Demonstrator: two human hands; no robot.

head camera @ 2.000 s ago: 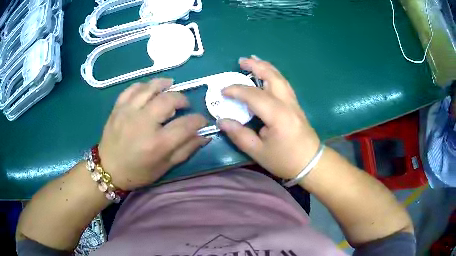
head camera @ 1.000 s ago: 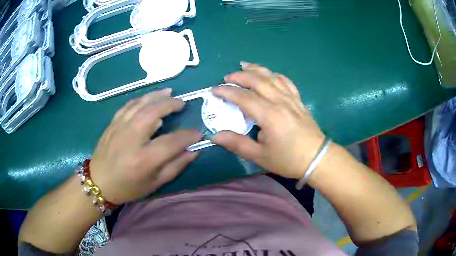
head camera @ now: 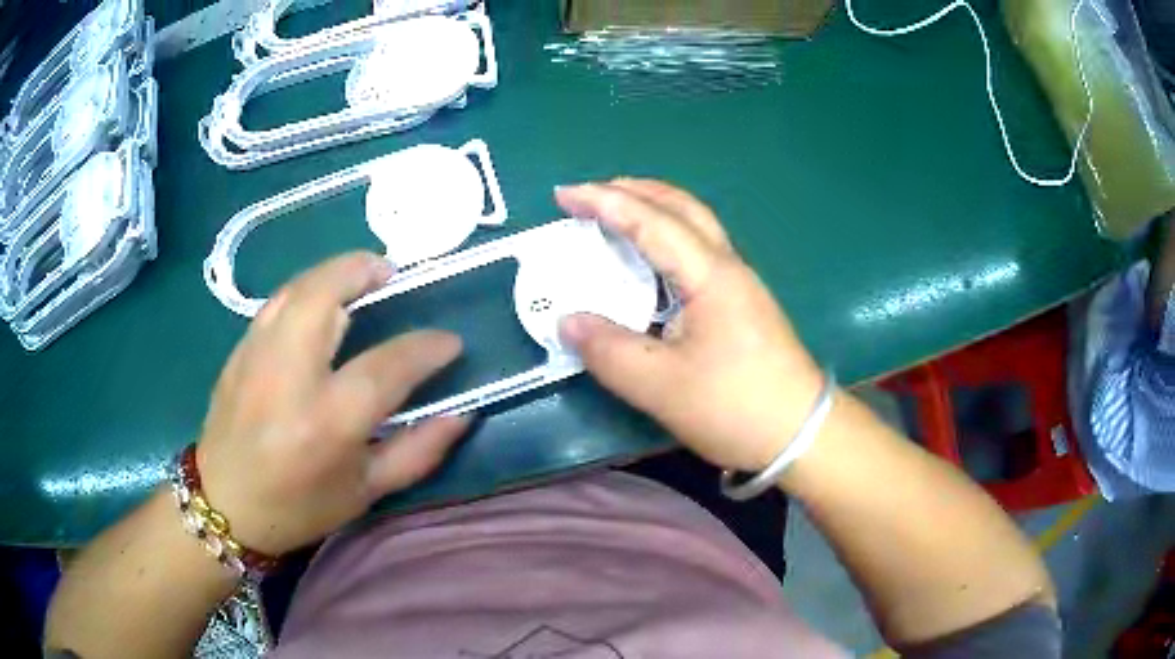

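Observation:
A white long oval frame (head camera: 451, 268) lies tilted between my two hands near the table's front edge. Its round disc (head camera: 586, 294) fills the right end and has faint marks. My right hand (head camera: 689, 290) holds the disc end, thumb on the disc and fingers over the far edge. My left hand (head camera: 316, 386) holds the left end, fingers on both rails; that rounded end is hidden under the hand. A second white frame (head camera: 425, 204) lies just beyond, partly behind the held frame and my left fingers.
More white frames (head camera: 419, 64) lie stacked at the back, and overlapping stacks (head camera: 97, 213) at far left. Thin strips (head camera: 670, 62) lie before a brown carton (head camera: 702, 13). A white cord (head camera: 999, 122) and yellowish bag (head camera: 1108, 142) are at right. A red stool (head camera: 999, 412) and a person's sleeve (head camera: 1118, 373) show beyond the table.
My left hand has moved left and spread, showing more of the frame's slot and rails. The nearest lying frame now sits apart from the stack behind it. The view has shifted, showing the carton.

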